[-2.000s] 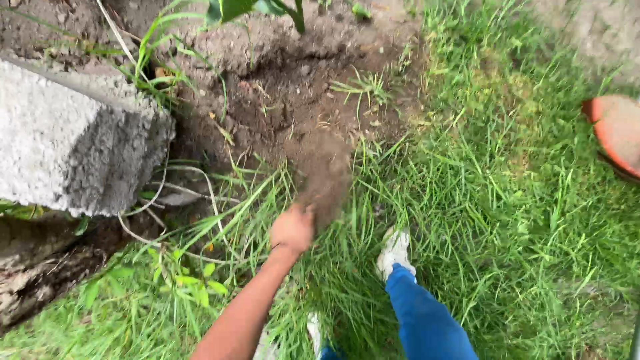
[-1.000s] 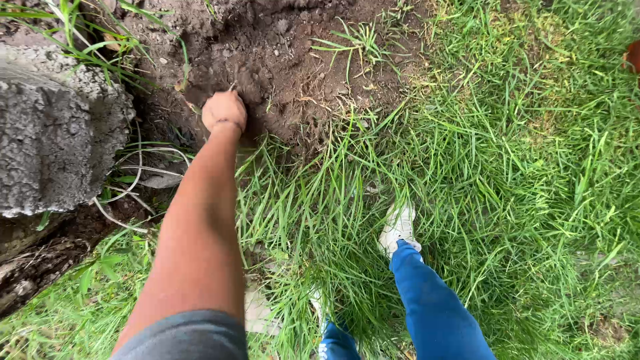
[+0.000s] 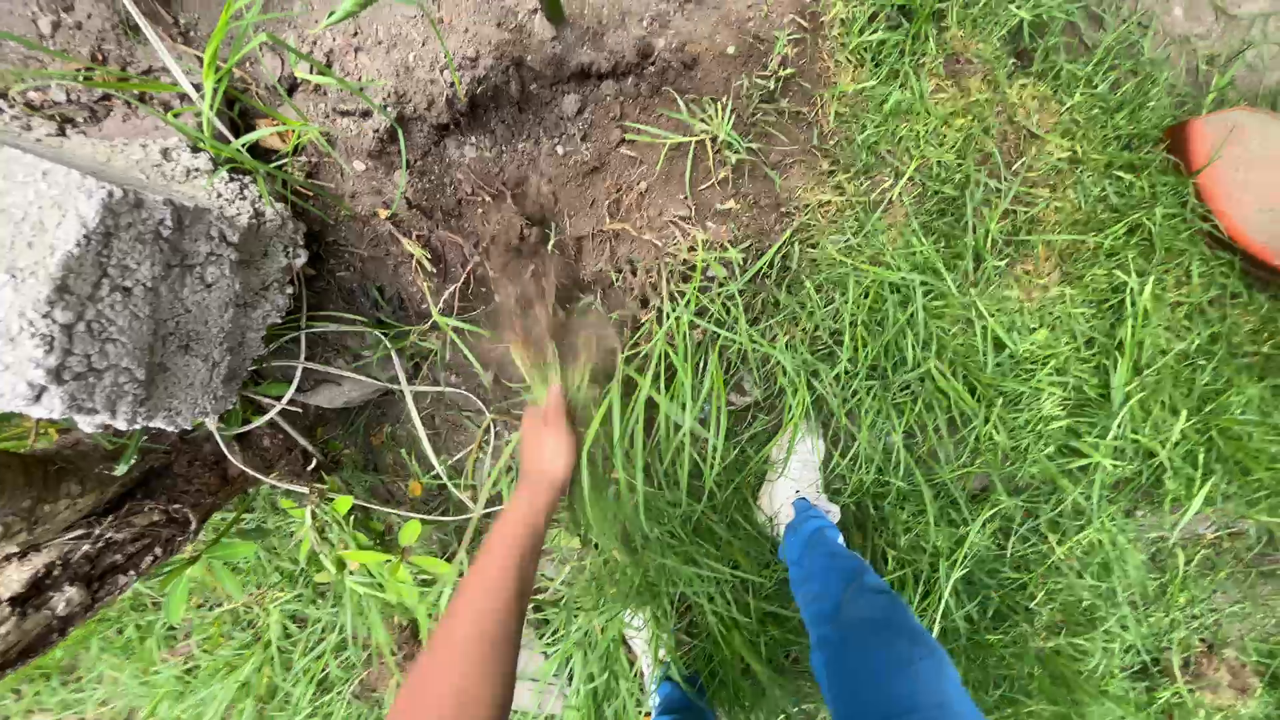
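Note:
My left hand point(image 3: 548, 448) is closed around a tuft of grass point(image 3: 540, 365), with its soil-covered roots point(image 3: 530, 290) pointing away from me. The roots and loose soil are blurred, just above the edge where bare dark soil point(image 3: 600, 190) meets long grass point(image 3: 660, 400). A small grass plant point(image 3: 708, 135) stands rooted in the soil beyond, to the right of the tuft. My right hand is not in view.
A rough concrete block point(image 3: 150, 290) lies at the left, above a weathered log point(image 3: 90, 550). Thin pale cord point(image 3: 410, 400) loops beside my hand. My white shoe point(image 3: 795, 475) stands in the grass. An orange-edged object point(image 3: 1235, 180) is at far right.
One second ago my left hand was down at the soil near the block; it has drawn back toward me and now holds a grass tuft with soil.

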